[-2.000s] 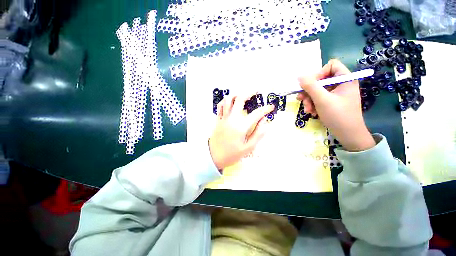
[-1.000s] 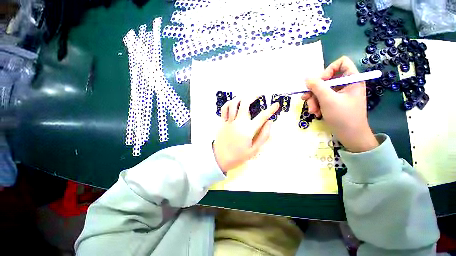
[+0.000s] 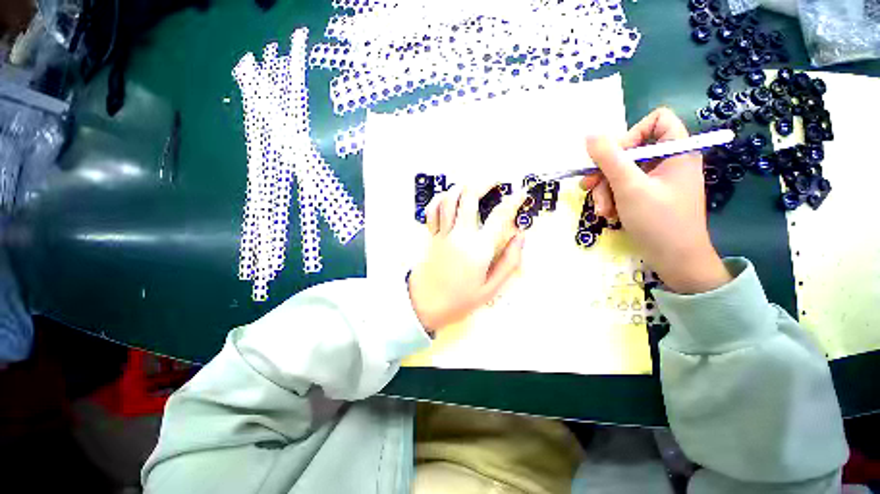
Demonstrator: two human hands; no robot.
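My right hand (image 3: 656, 198) holds white tweezers (image 3: 680, 147) like a pen, their tip at the upper edge of a black lens part (image 3: 537, 199). My left hand (image 3: 458, 256) lies palm down on the white-yellow sheet (image 3: 521, 338). Its index fingertip presses on the left side of that part. A second black part (image 3: 494, 201) shows between its fingers, partly hidden. Another black part (image 3: 423, 196) lies left of the fingers and one (image 3: 588, 232) lies beside my right fingertips. A strip with small rings (image 3: 632, 307) lies at the sheet's lower right.
Perforated white strips (image 3: 272, 174) are fanned at left and more strips (image 3: 473, 48) are stacked behind the sheet. A pile of black parts (image 3: 753, 106) lies at right, partly on a second pale sheet (image 3: 839, 251). Clear plastic bags (image 3: 841, 29) are at the far right.
Both hands stay almost in place. The tweezers stay at the same part and are tilted slightly differently. My left index finger has shifted slightly left on the part, showing more of it.
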